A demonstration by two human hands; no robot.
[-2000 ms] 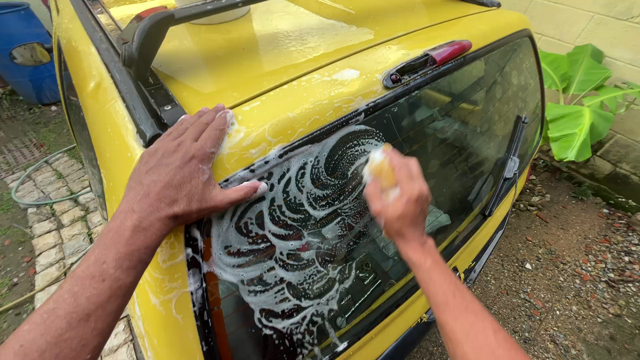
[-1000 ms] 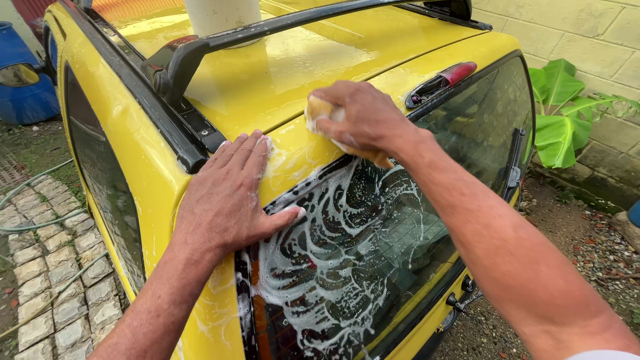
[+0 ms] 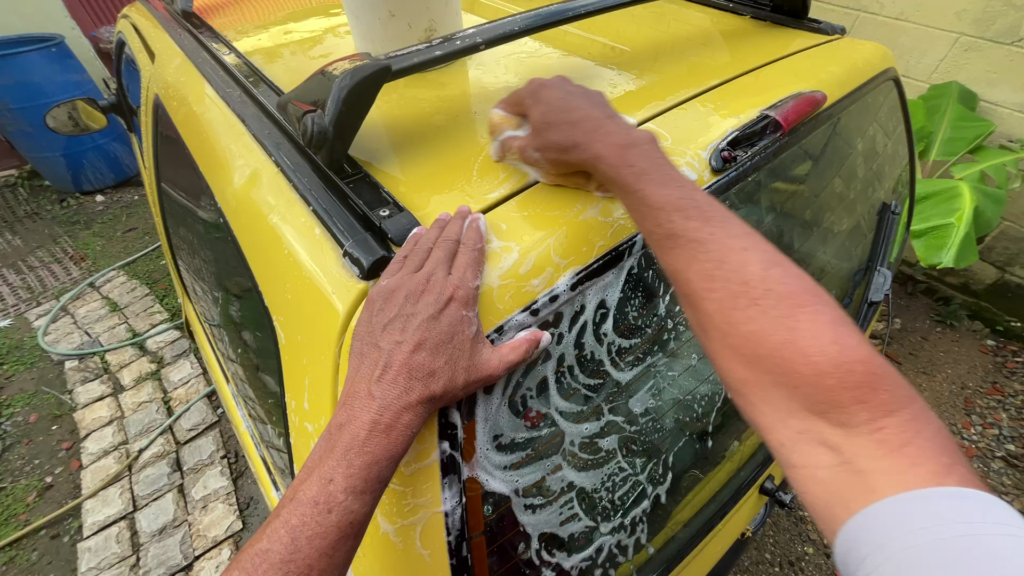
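Note:
My right hand [image 3: 568, 132] grips a soapy yellow sponge [image 3: 509, 134] on the rear edge of a yellow car's roof [image 3: 432, 164], beside the seam above the tailgate. Flat on the car's rear upper corner lies my left hand [image 3: 436, 320], fingers spread a little and holding nothing; its foamy thumb reaches over the edge of the rear window [image 3: 688, 400]. Swirls of white suds cover the near part of that glass. Foam streaks also mark the yellow paint between the two hands. Part of the sponge is hidden by my right fingers.
A black roof rack bar [image 3: 512, 36] crosses the roof near a white cylindrical container [image 3: 400, 20]. The rear wiper [image 3: 878, 264] and a red brake light [image 3: 796, 110] sit to the right. A hose [image 3: 60, 348] lies on stone paving [image 3: 152, 448], near a blue barrel [image 3: 60, 112].
My right hand has moved with the sponge from the soapy rear window up to the roof edge. The left hand still rests on the car's corner. The view has shifted.

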